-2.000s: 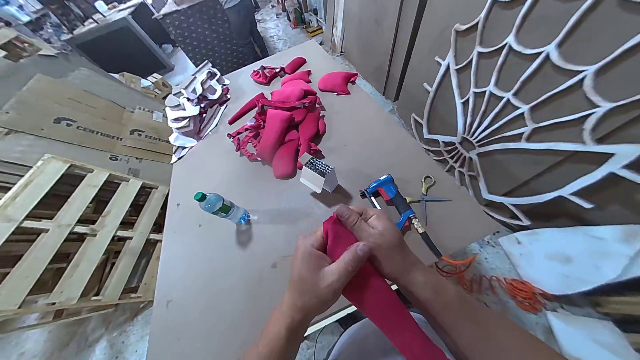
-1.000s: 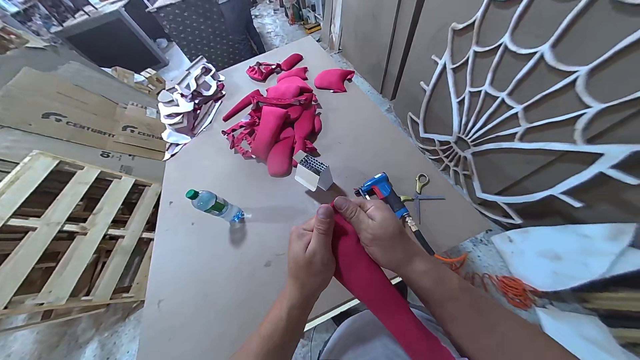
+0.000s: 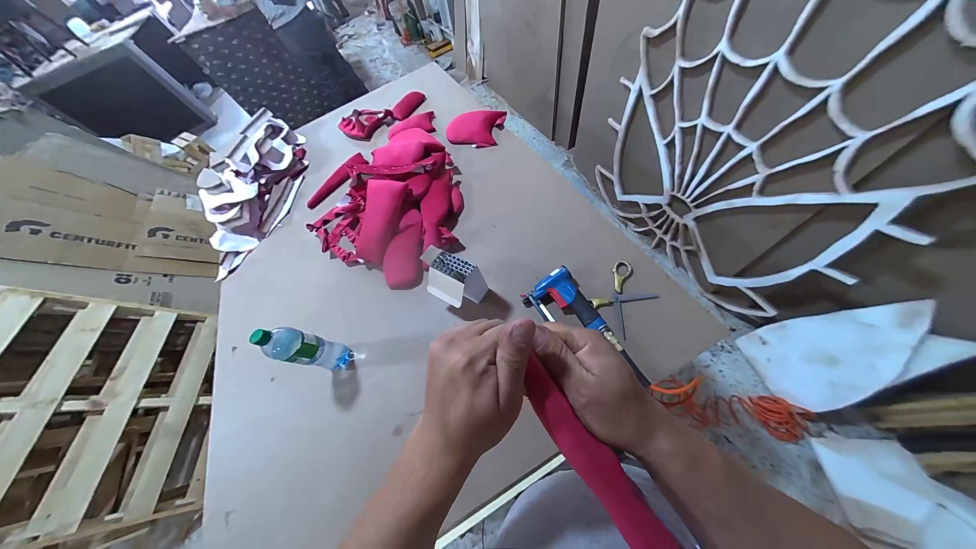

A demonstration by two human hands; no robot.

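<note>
My left hand (image 3: 476, 381) and my right hand (image 3: 591, 381) meet over the near part of the table, both gripping the end of a long red fabric-covered piece (image 3: 587, 465), which runs down to the bottom edge. Just beyond them lies a blue and red pneumatic staple gun (image 3: 564, 293) with its hose. Right of it are scissors (image 3: 621, 286) with yellow handles. An open box of staples (image 3: 457, 276) stands near a heap of red upholstered pieces (image 3: 404, 198). The fingertips hide the end of the held piece.
A plastic bottle with a green cap (image 3: 301, 347) lies on the table (image 3: 305, 457). White and red scraps (image 3: 248, 187) are heaped at its far left edge. A wooden pallet (image 3: 91, 404) stands left, a web-shaped frame (image 3: 762, 152) right, and an orange coiled hose (image 3: 762, 412) on the floor.
My hands have closed together around the end of the red piece; a second ago their thumbs were a little apart and pointed forward. The things on the table have stayed in place.
</note>
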